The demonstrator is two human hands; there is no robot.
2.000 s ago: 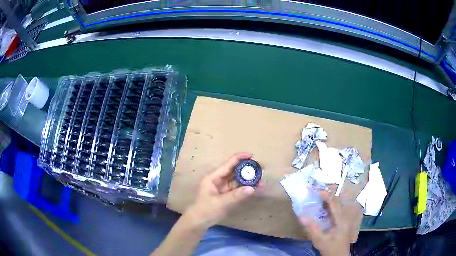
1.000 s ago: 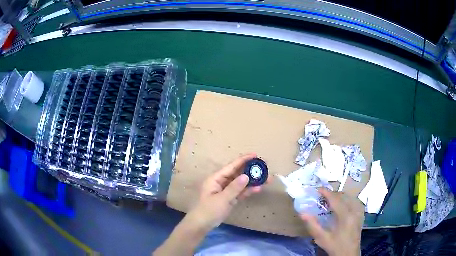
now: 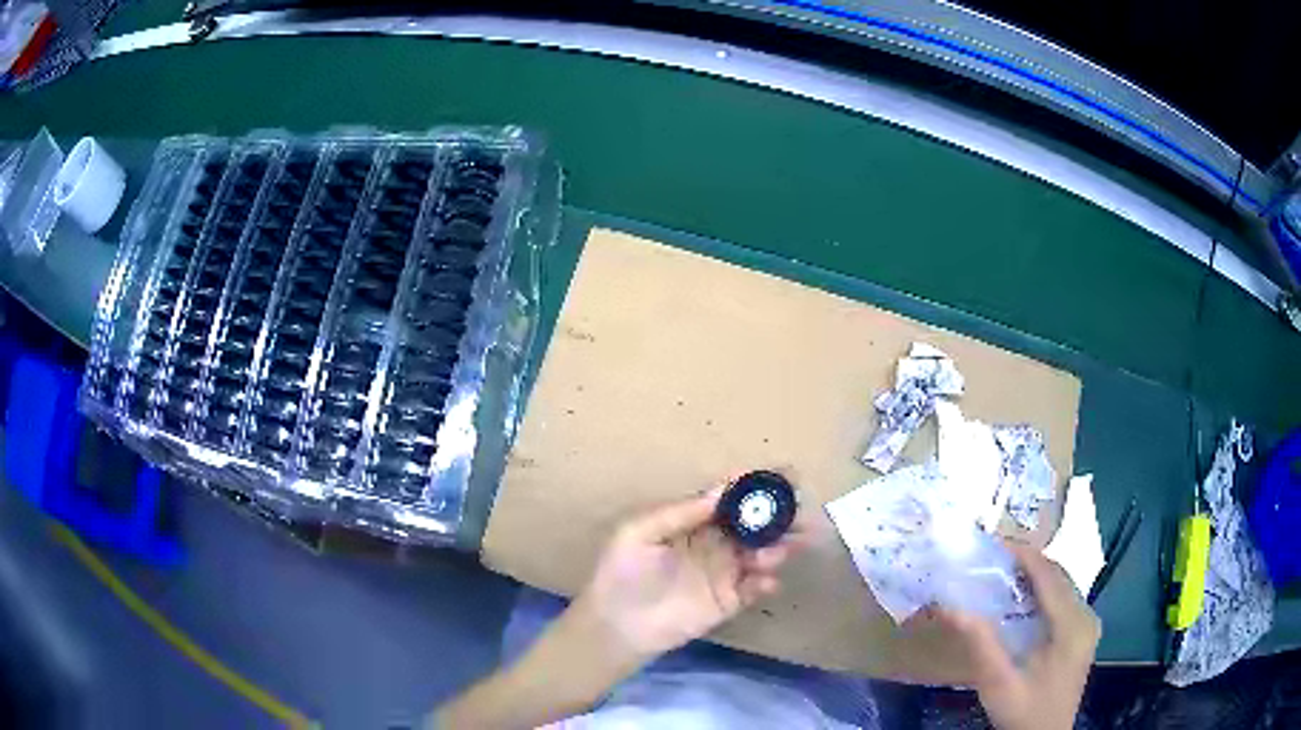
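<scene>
My left hand [image 3: 671, 578] holds a black wheel [image 3: 756, 509] with a pale centre by its edge, above the tan work board [image 3: 685, 357]. My right hand [image 3: 1034, 642] is closed around a translucent squeeze bottle [image 3: 985, 578], partly hidden by the fingers. The bottle is over a white wipe [image 3: 882, 535] with dark smudges; whether its nozzle touches the wipe is blurred.
Clear blister trays [image 3: 321, 314] with rows of black wheels stand at the left. Crumpled wipes [image 3: 913, 407] lie on the board's right side. Dark pen-like tools [image 3: 1117, 549] and a yellow-handled tool [image 3: 1189, 571] lie right. A white cylinder [image 3: 90, 186] is far left.
The view has shifted. My left hand has opened its fingers more around the wheel and sits lower on the board. The bottle has moved right, and the smudged wipe shows flatter below it.
</scene>
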